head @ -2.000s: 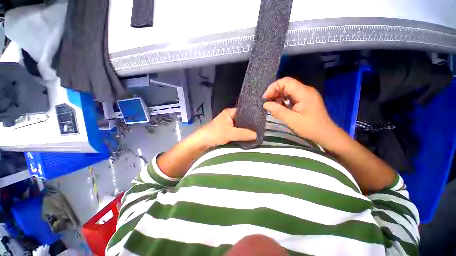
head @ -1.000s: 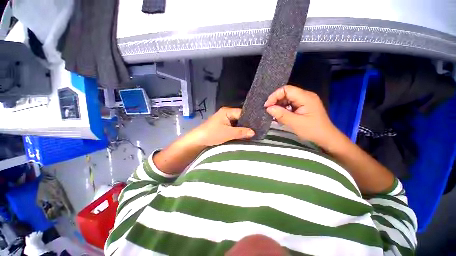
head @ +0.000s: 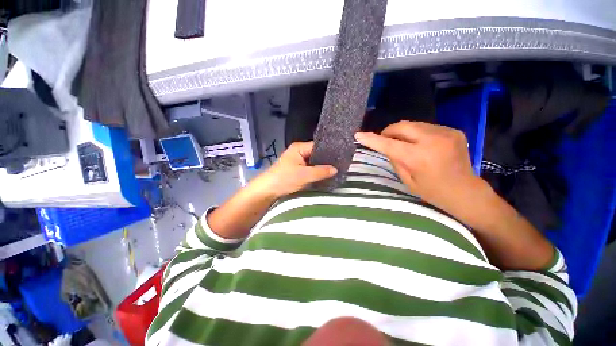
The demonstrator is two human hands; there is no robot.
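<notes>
A long dark grey heathered strip [head: 348, 88] runs from the white table over its front edge down to my lap. My left hand [head: 297, 170] grips the strip's lower end, thumb on top. My right hand [head: 422, 154] is at the strip's right edge, its index fingertip at the edge and the other fingers curled. Whether it holds a fine tool or thread cannot be seen. A second dark strip [head: 190, 18] lies flat on the table at upper left, not held.
Grey cut pieces [head: 118, 67] hang over the table's left edge. A measuring tape [head: 466, 46] runs along the front edge. A blue bin [head: 587, 203] with dark garments stands at right. A red crate [head: 142, 304] is on the floor at lower left.
My right hand has turned, its back now more to the camera, and its fingers have shifted at the strip's edge. My left hand still grips the lower end. The view has shifted slightly.
</notes>
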